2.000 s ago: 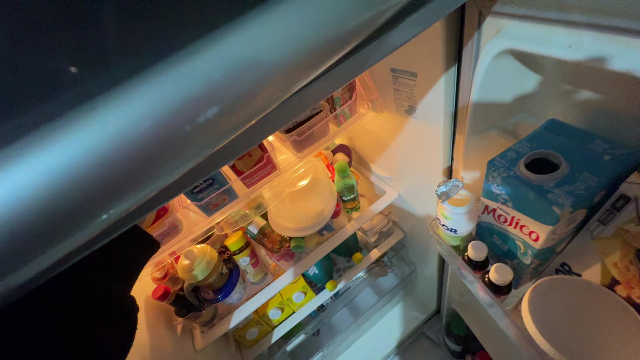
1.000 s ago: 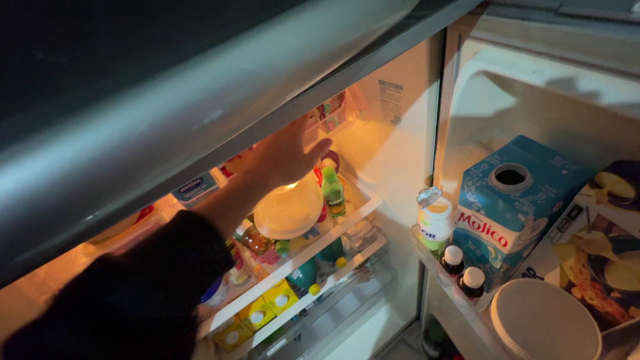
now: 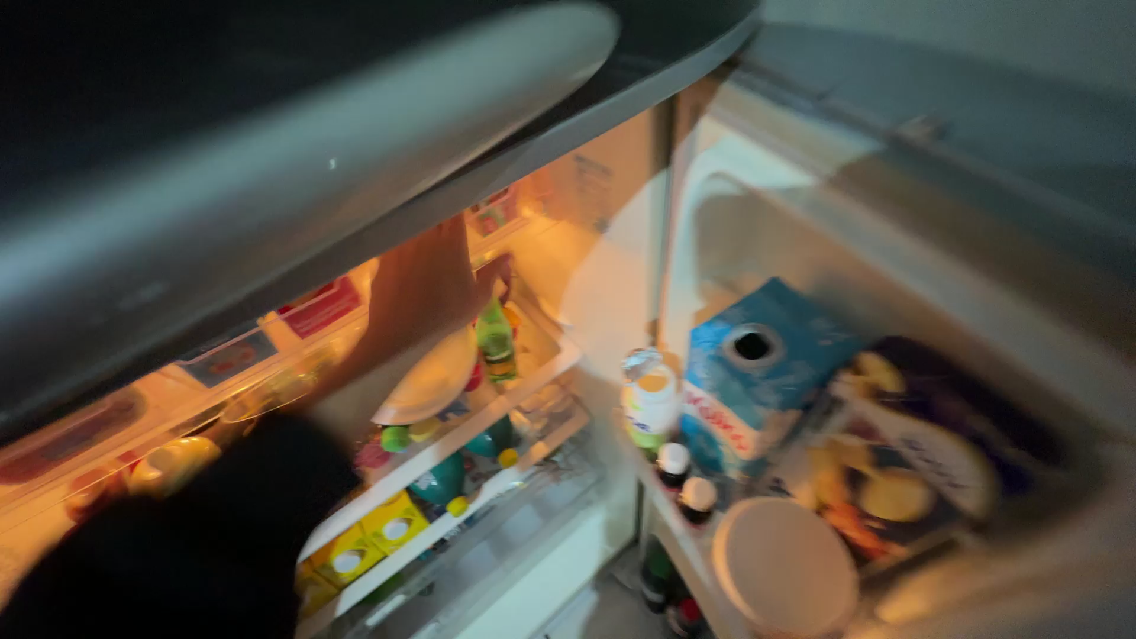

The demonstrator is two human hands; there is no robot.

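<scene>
My left hand (image 3: 426, 275) reaches up into the lit fridge from a dark sleeve at lower left. It is blurred, and its fingers are largely hidden behind the edge of the upper door, so its grip cannot be made out. Just below the hand and forearm, a pale round dish or lid (image 3: 430, 380) sits tilted on the shelf. A green bottle (image 3: 495, 342) stands right of the dish. Above and left of the forearm are clear plastic bins, one with a red-labelled pack (image 3: 321, 306). My right hand is out of view.
A dark door with a rounded edge (image 3: 390, 213) overhangs the top left. Yellow cartons (image 3: 377, 537) sit on a lower rack. The open door's shelf at right holds a blue Molico carton (image 3: 754, 382), a foil-topped bottle (image 3: 650, 399), small white-capped bottles (image 3: 698, 499) and a white-lidded tub (image 3: 785, 564).
My left arm has come into the fridge since the oldest frame. The hand, visible with fingers spread a second ago, is now mostly hidden. The pale dish now looks more tilted.
</scene>
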